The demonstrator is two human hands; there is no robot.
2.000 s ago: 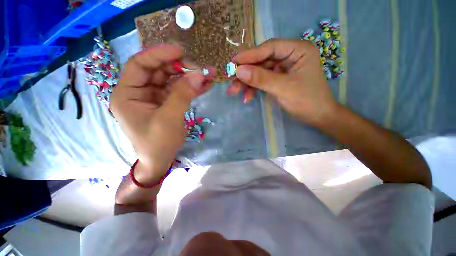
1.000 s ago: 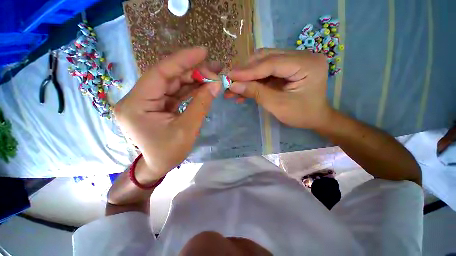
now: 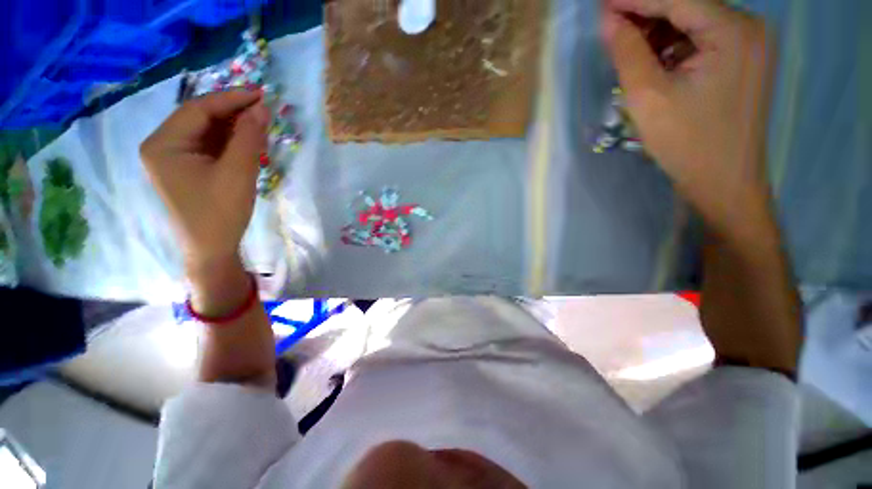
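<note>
My left hand (image 3: 212,162) is over the mixed pile of assembled pieces (image 3: 285,134) at the left, fingertips together; whether a piece is between them cannot be told. My right hand (image 3: 684,105) is over the pile of yellow-white-blue parts (image 3: 612,129) at the right and hides most of it; its fingers are curled and blurred, and their content cannot be told. A small pile of red-and-pale-blue parts (image 3: 385,222) lies between the hands, near the table's front edge.
A brown speckled board (image 3: 435,86) lies behind the small pile, with a white cap (image 3: 417,14) on its far part and a pale strip (image 3: 494,67) at its right. Blue crates (image 3: 124,48) stand at the back left. Green foliage (image 3: 63,212) lies at the far left.
My hands have parted from over the board's near edge, left hand to the left pile, right hand to the right pile. The red-and-pale-blue pile is now uncovered. The view has shifted.
</note>
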